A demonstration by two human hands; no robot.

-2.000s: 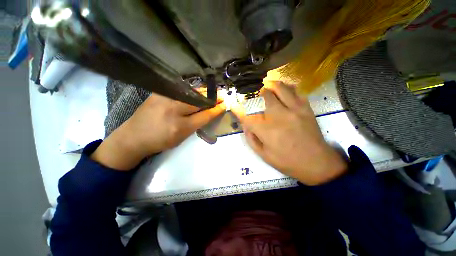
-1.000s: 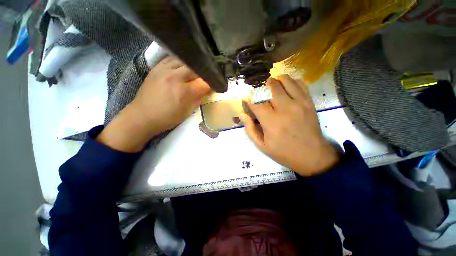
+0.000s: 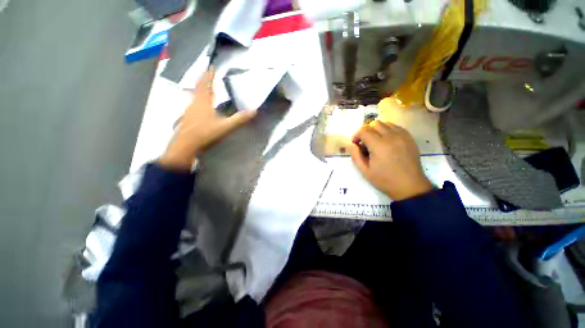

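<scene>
Joined grey and white pieces [image 3: 272, 192] lie left of the sewing machine and hang over the table's front edge toward the lap. My left hand [image 3: 202, 125] is over their grey part at the left, fingers spread, slightly blurred; I cannot tell whether it grips the cloth. My right hand [image 3: 390, 157] is at the needle plate [image 3: 335, 142], its fingers curled by the lit needle area; what is between its fingertips is hidden. The machine head [image 3: 410, 48] stands behind, with the yellow thread bundle [image 3: 431, 64] hanging from it.
A curved grey piece [image 3: 491, 150] lies right of the needle. Pale scissors handles [image 3: 439, 96] stand behind the bed. A measuring tape [image 3: 359, 210] runs along the front edge. A dark flat object [image 3: 553, 168] lies at right. More grey and white cloth [image 3: 247, 22] lies at the back left.
My left hand has moved left, away from the needle, and the joined pieces now spread toward the lap. My right hand stays near the needle. The view has shifted, showing more of the left side.
</scene>
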